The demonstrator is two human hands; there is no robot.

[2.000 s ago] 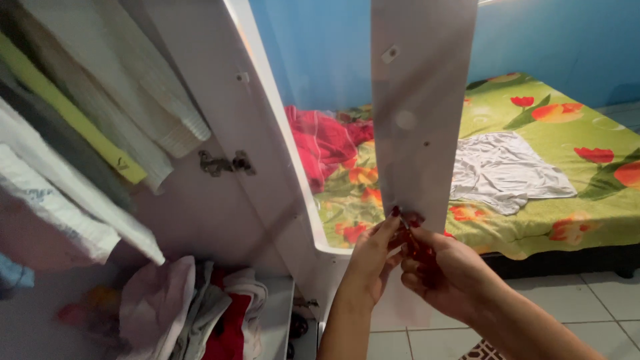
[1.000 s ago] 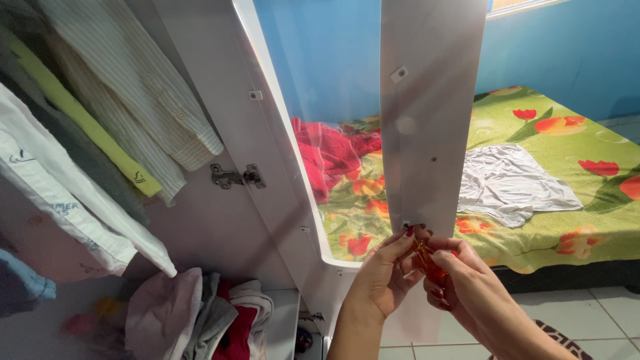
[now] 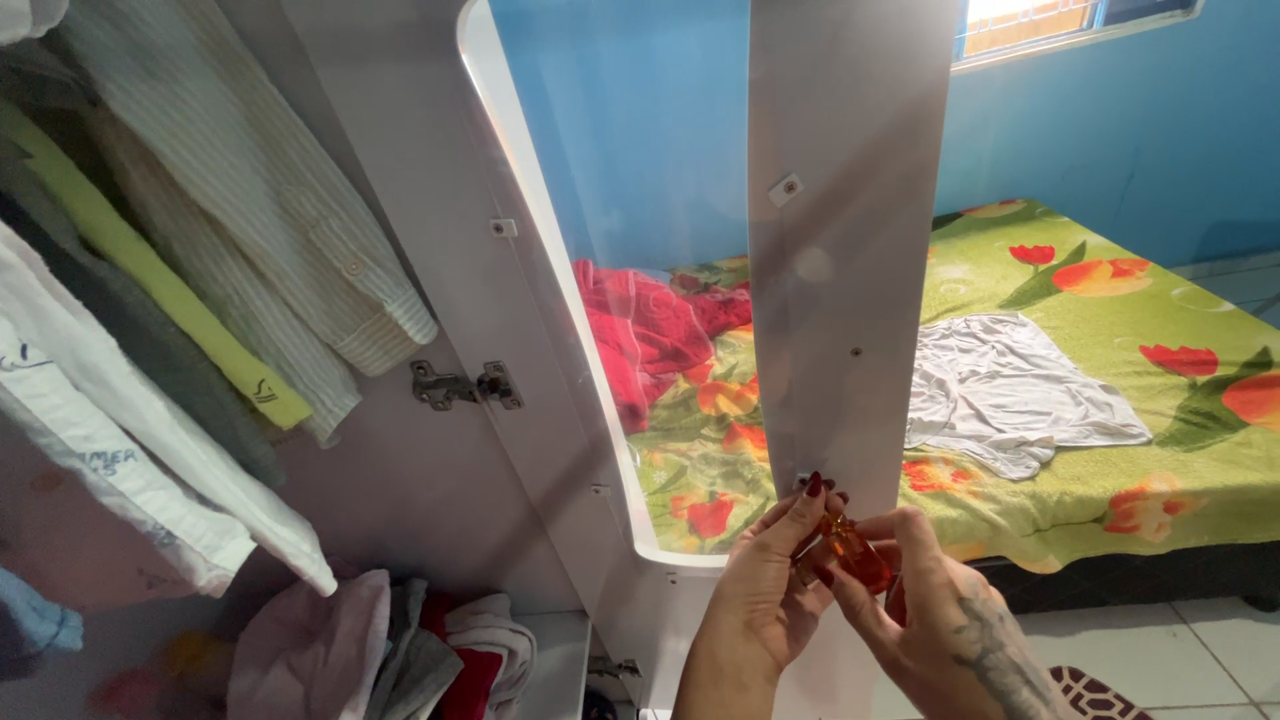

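Both my hands meet at the lower part of the wardrobe door (image 3: pixel 850 250), which has a clear panel in its frame. My right hand (image 3: pixel 915 590) grips a translucent orange-red object (image 3: pixel 858 556), perhaps a screwdriver handle. My left hand (image 3: pixel 775 570) is beside its upper end, fingers bent at a small white clip (image 3: pixel 803 481) on the door; whether it pinches anything is hidden by the fingers. Further up the door are another white clip (image 3: pixel 786 189) and a small screw (image 3: pixel 856 352). A metal hinge (image 3: pixel 465 385) joins the door to the wardrobe side.
Shirts (image 3: pixel 270 200) hang in the wardrobe at left, above folded clothes (image 3: pixel 310 650). Behind the door stands a bed with a green floral cover (image 3: pixel 1080 500), a white garment (image 3: pixel 1020 385) on it. Red cloth (image 3: pixel 650 330) shows through the clear panel. A window (image 3: pixel 1030 25) is at upper right.
Both hands stay at the same lower part of the door, while the fingers have shifted around the orange-red object, which now shows more plainly. The window has come further into view.
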